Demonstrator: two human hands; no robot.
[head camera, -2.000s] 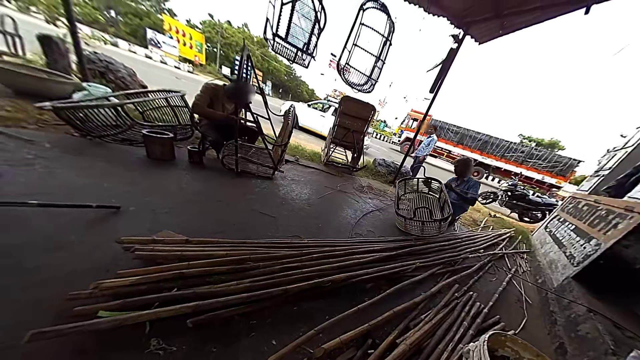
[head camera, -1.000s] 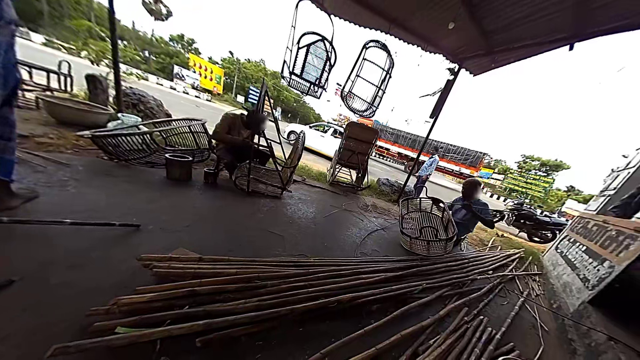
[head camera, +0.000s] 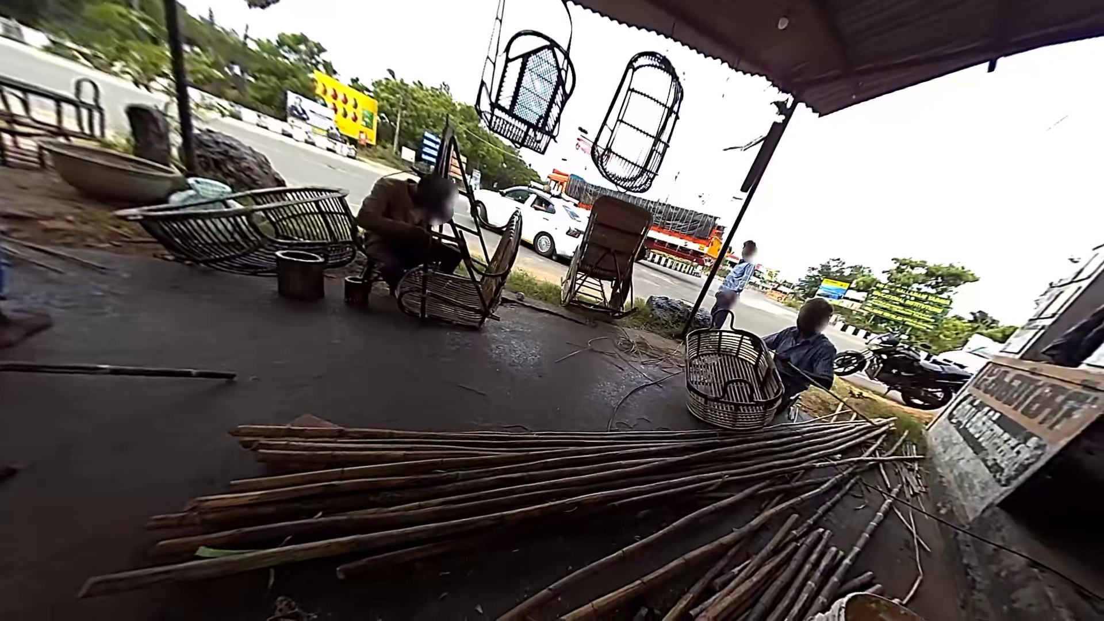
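Neither my left hand nor my right hand shows in the head view. Long cane poles (head camera: 483, 483) lie in a loose pile across the dark floor before me, with shorter cane pieces (head camera: 776, 569) at the lower right. Past the pile, a seated person in a blue shirt (head camera: 806, 354) is beside an oval cane basket (head camera: 733, 379). Farther left, another person (head camera: 401, 220) bends over a cane chair frame (head camera: 457, 293). Two cane swing frames, one with a woven back (head camera: 528, 90) and one open oval (head camera: 638, 121), hang from above.
A single pole (head camera: 116, 371) lies at the left, near a bare foot (head camera: 21, 328) of someone at the edge. A large cane frame (head camera: 250, 228), a round pot (head camera: 300, 274) and a smaller pot (head camera: 356, 291) stand farther back. A painted board (head camera: 1009, 423) borders the right side; a bucket rim (head camera: 867, 608) shows below.
The truck on the road has moved left relative to the hanging frames and now shows behind the white car. The view has shifted somewhat.
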